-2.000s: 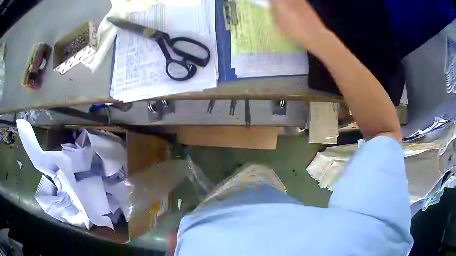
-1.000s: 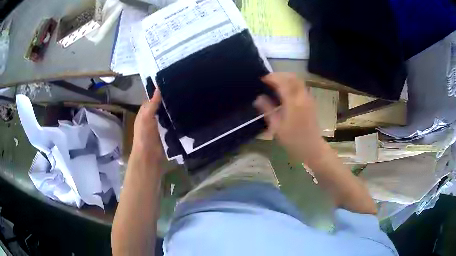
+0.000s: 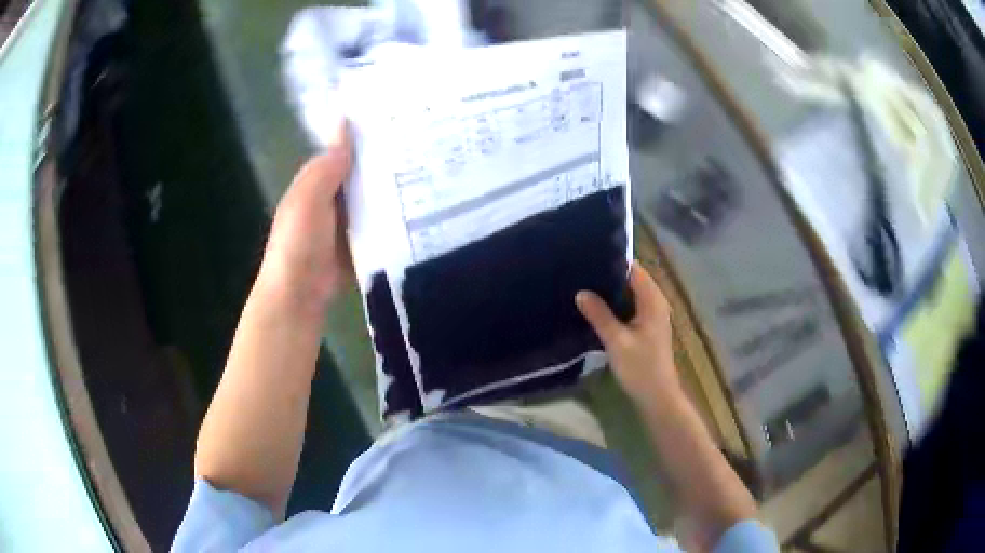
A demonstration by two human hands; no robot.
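A fabric swatch card (image 3: 497, 140), a printed white sheet with a black cloth sample on its lower half, lies over at least one similar sheet in front of my body. My left hand (image 3: 313, 221) holds the left edge of the sheets, its fingers hidden behind them. My right hand (image 3: 637, 324) holds the lower right edge, with the thumb on the black cloth sample (image 3: 502, 292). The printed side faces up toward me.
At right, a grey table (image 3: 837, 205) bears blurred scissors (image 3: 877, 243), papers and dark cloth (image 3: 950, 475). Crumpled white paper (image 3: 313, 65) shows behind the card. A pale table (image 3: 27, 324) curves along the left edge, with green floor between.
The view has turned left, so the table with the scissors now stands at right. Both hands hold the swatch card more upright. Two seconds ago only my right hand showed, over the table.
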